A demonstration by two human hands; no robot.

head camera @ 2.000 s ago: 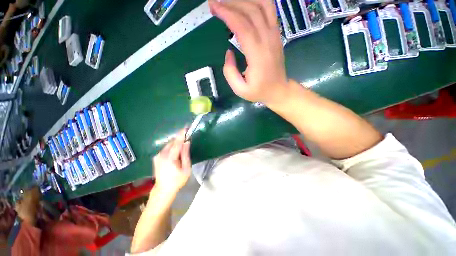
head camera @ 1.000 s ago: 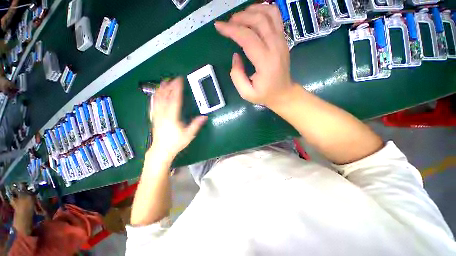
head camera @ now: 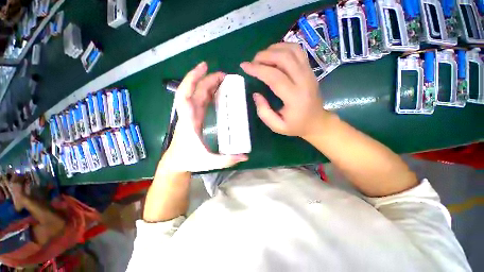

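A closed white housing (head camera: 233, 114) is turned on its edge, its long narrow side with a seam facing me. My left hand (head camera: 199, 119) grips it by its ends, fingers at the far end and thumb at the near end. My right hand (head camera: 289, 90) is just right of the housing, fingers curved and apart, holding nothing. The mallet (head camera: 172, 84) lies on the green bench to the left, mostly hidden behind my left hand and forearm.
Loaded housing halves stand in overlapping rows on the left (head camera: 98, 130) and at the right (head camera: 416, 82). A pale metal strip (head camera: 175, 45) crosses the bench, with more housings (head camera: 144, 16) beyond it. Another person's arm (head camera: 40, 210) is at lower left.
The mallet was swung over the housing, then laid down at left. My left hand has taken hold of the housing and turned it on edge. My right hand has moved slightly nearer to me.
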